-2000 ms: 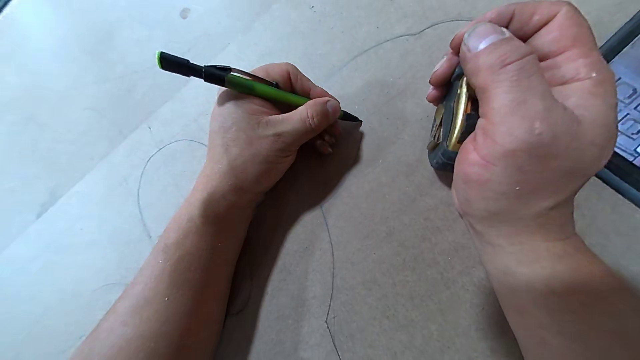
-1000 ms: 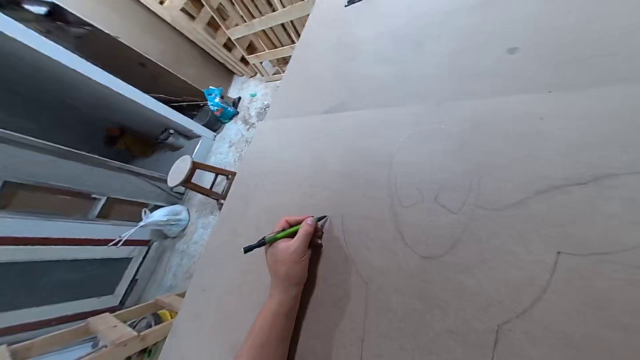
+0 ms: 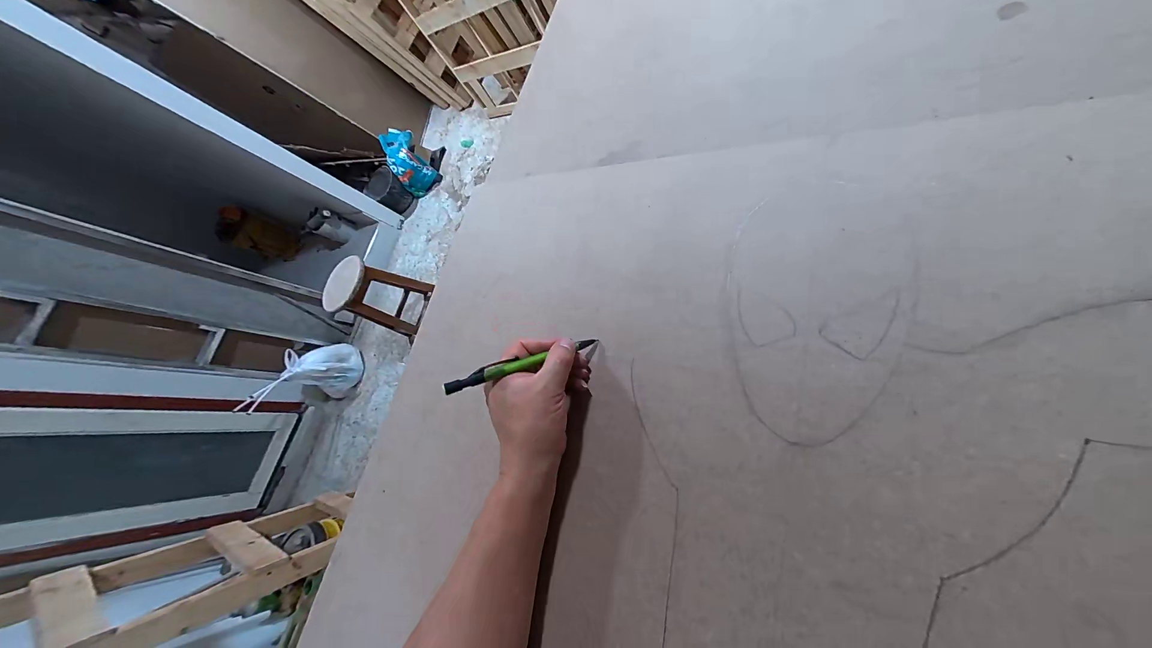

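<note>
My left hand (image 3: 535,396) is shut on a green and black mechanical pencil (image 3: 517,365), its dark tip pointing right, at or just above a large brown fibreboard sheet (image 3: 810,522). To the right of the tip a thin pencil line runs down the board. Farther right is a drawn oval with two small curved shapes inside, and longer lines reach the right edge of the view. My right hand is out of view.
Left of the board stand a round-topped wooden stool (image 3: 345,284), a white tied bag (image 3: 333,369) and a blue bag (image 3: 407,164) near a dark bucket (image 3: 389,189). A wooden frame (image 3: 180,585) lies at lower left; wooden pallets (image 3: 486,45) stand at the top.
The view has swung widely since the first frame. My right hand, seen there holding a dark and gold object, has left the view. My left hand keeps the pencil throughout.
</note>
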